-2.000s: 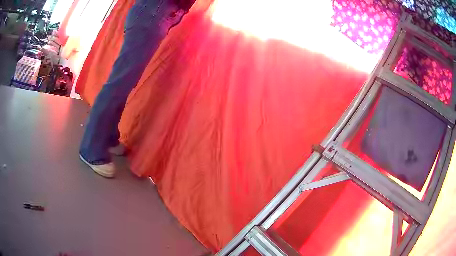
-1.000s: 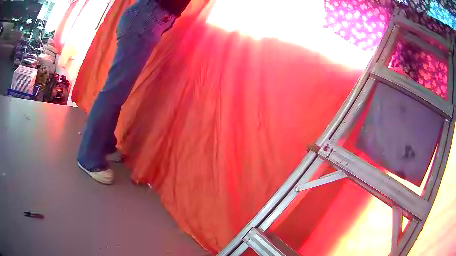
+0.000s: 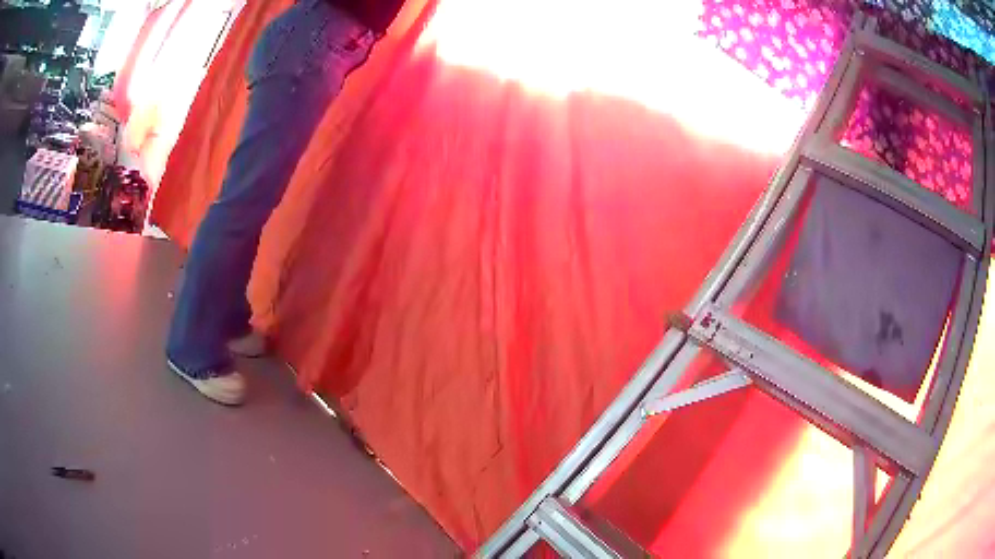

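Neither of my hands is in the picture. A silver aluminium stepladder (image 3: pixel 813 377) leans across the right side, with its treads, side rails and thin braces showing. A large orange-red cloth (image 3: pixel 513 295) hangs behind and left of it, with folds and a very bright area above. A grey-purple cloth or panel (image 3: pixel 862 286) with a dark smudge shows through the ladder. The grey worktable (image 3: pixel 142 437) fills the lower left, and the cloth hangs along its edge.
A person in blue jeans (image 3: pixel 246 197) and light shoes stands on the worktable. A small dark tool (image 3: pixel 73 474) lies on the tabletop. Pink patterned fabric (image 3: pixel 764 44) is at the upper right. A white and blue crate (image 3: pixel 47 183) and clutter are at the far left.
The view has shifted slightly. The lower edge of the orange cloth has moved, and more of the table's edge shows. The person's feet stay in about the same place on the table.
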